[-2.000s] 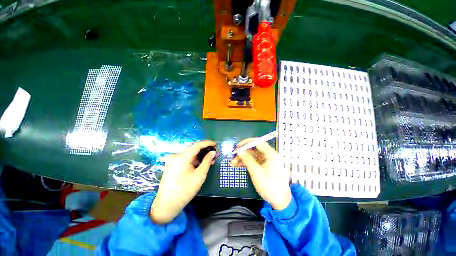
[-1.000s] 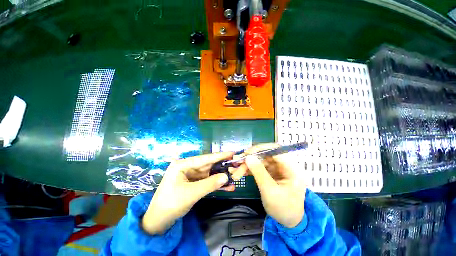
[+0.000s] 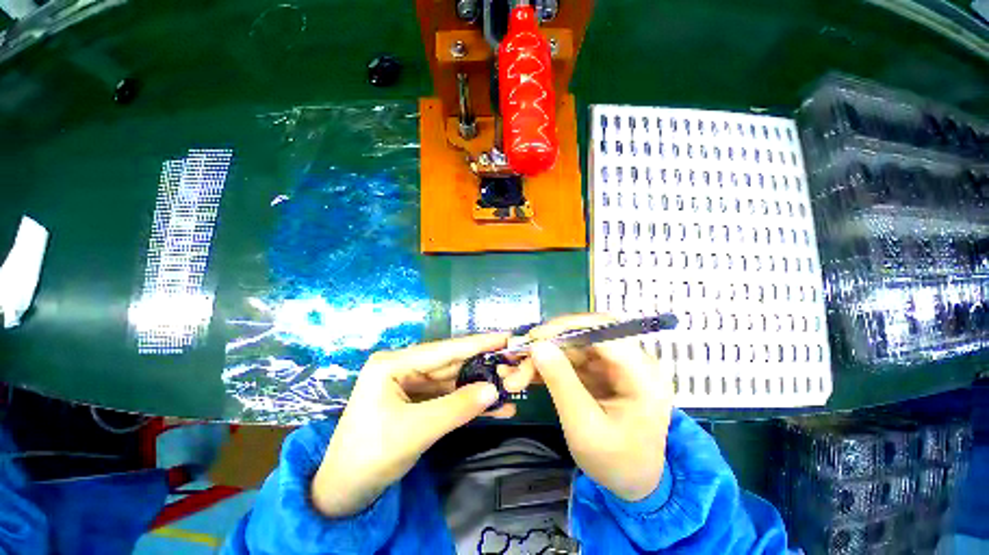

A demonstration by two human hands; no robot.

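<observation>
My left hand holds a small round black plastic housing between its fingertips. My right hand holds metal tweezers, dark grey end up to the right. Their tips meet the housing's upper right side, and the fingertips of both hands are close together there. Whether the tips hold a tiny piece cannot be seen. The adhesive dot sheet lies just beyond my hands, its near part mostly covered by them.
The orange clamp fixture with red handle stands ahead. The white parts board and clear trays are at right. Blue film, a white grid sheet and a white object are at left.
Since two seconds ago, both hands have come together and the tweezers have swung onto the housing. Since one second ago the hands have barely moved; the view has shifted slightly.
</observation>
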